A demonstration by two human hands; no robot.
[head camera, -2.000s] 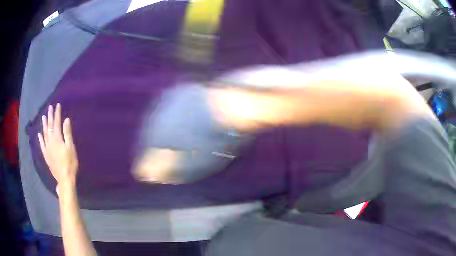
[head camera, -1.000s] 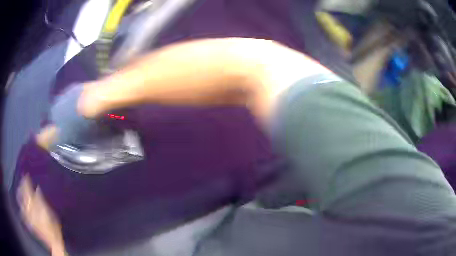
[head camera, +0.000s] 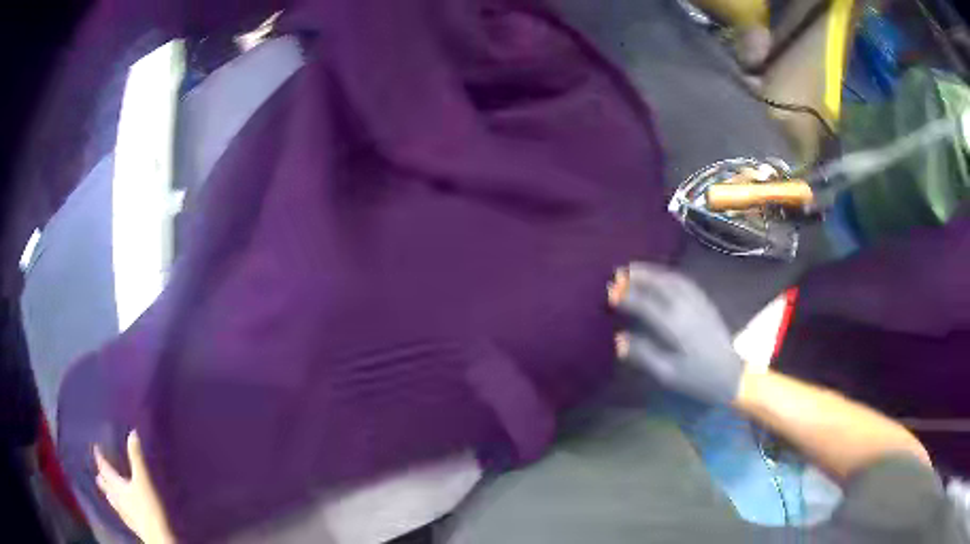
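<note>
The purple garment (head camera: 425, 244) is spread over the ironing table, with raised folds at its top and middle. My left hand (head camera: 130, 491), bare, is at the garment's lower left edge with fingers apart; part of it is cut off by the frame's lower edge. My right hand (head camera: 675, 332), in a grey glove with bare fingertips, is at the garment's right edge. Whether its fingers grip the cloth is not clear. The steam iron (head camera: 753, 202) with an orange-brown handle stands at the upper right, not held.
A white strip (head camera: 146, 191) lies at the left on the grey table cover (head camera: 64, 276). A red-and-white card (head camera: 768, 332) is right of the gloved hand. More purple cloth (head camera: 893, 319) and green sheeting (head camera: 904, 159) are at the right. A yellow hose (head camera: 837, 58) hangs above the iron.
My right hand has let go of the iron, which now stands at the right. The hand has moved to the garment's right edge. The garment is more bunched, and the view has shifted.
</note>
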